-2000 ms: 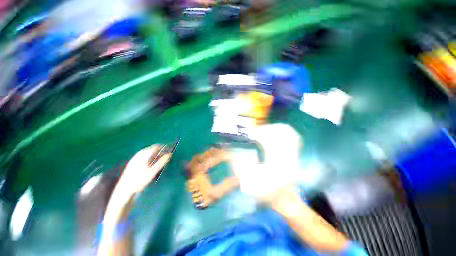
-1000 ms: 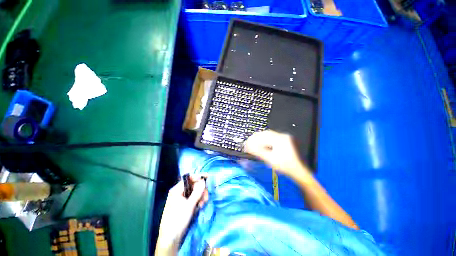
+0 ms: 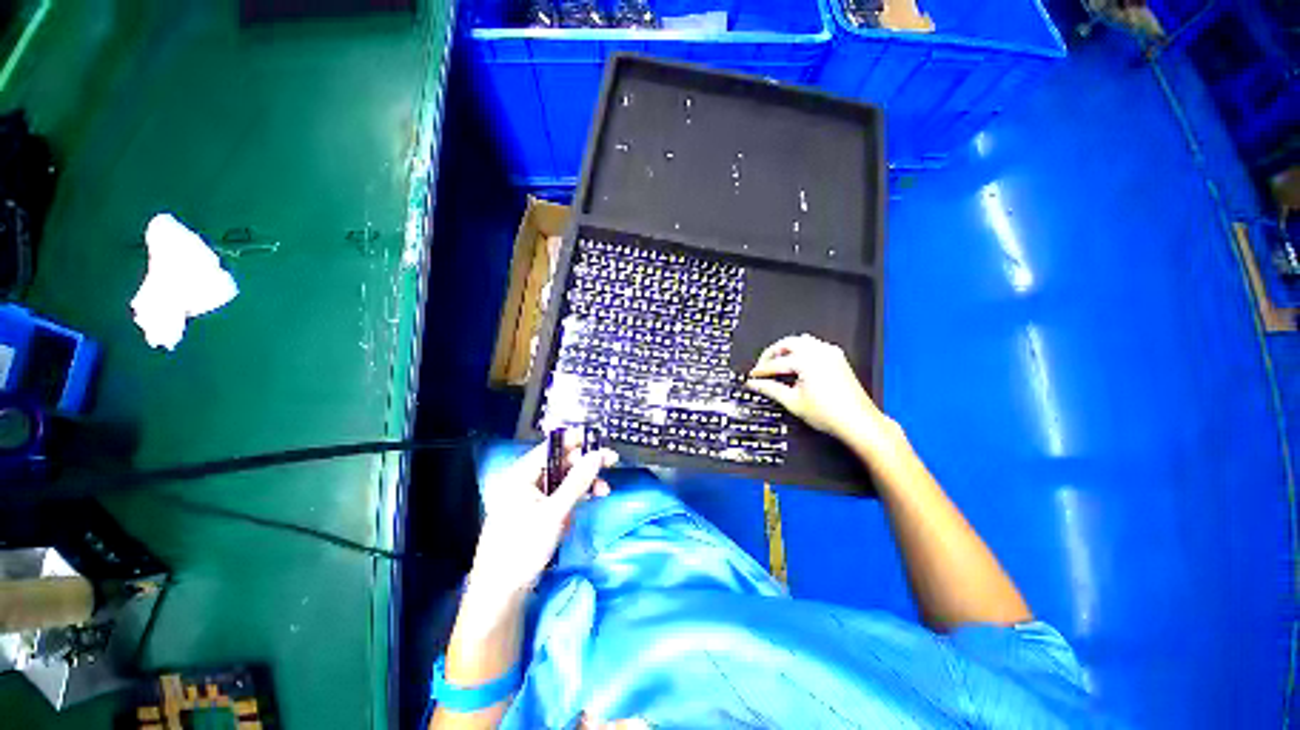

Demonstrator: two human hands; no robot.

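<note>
A large black parts tray (image 3: 729, 255) with two compartments lies in front of me. Its near compartment holds dense rows of tiny shiny components (image 3: 649, 335); its far compartment has a few scattered white specks. My right hand (image 3: 813, 382) is over the right edge of the rows, fingertips pinched at the components; whether a part is between them is too small to tell. My left hand (image 3: 539, 499) is at the tray's near left corner and holds a small black device housing (image 3: 556, 459) between thumb and fingers.
The green bench (image 3: 321, 314) at left bears a white cloth (image 3: 180, 281), a screw feeder (image 3: 57, 628), the fixture (image 3: 200, 702) and a blue bin (image 3: 50, 364). A black cord crosses the bench edge. A cardboard box (image 3: 516, 307) and blue bins (image 3: 656, 54) stand beside and behind the tray.
The view has turned from the bench to the tray. Over the last second my right hand moved up and right along the rows, and my left hand moved up to the tray's near corner.
</note>
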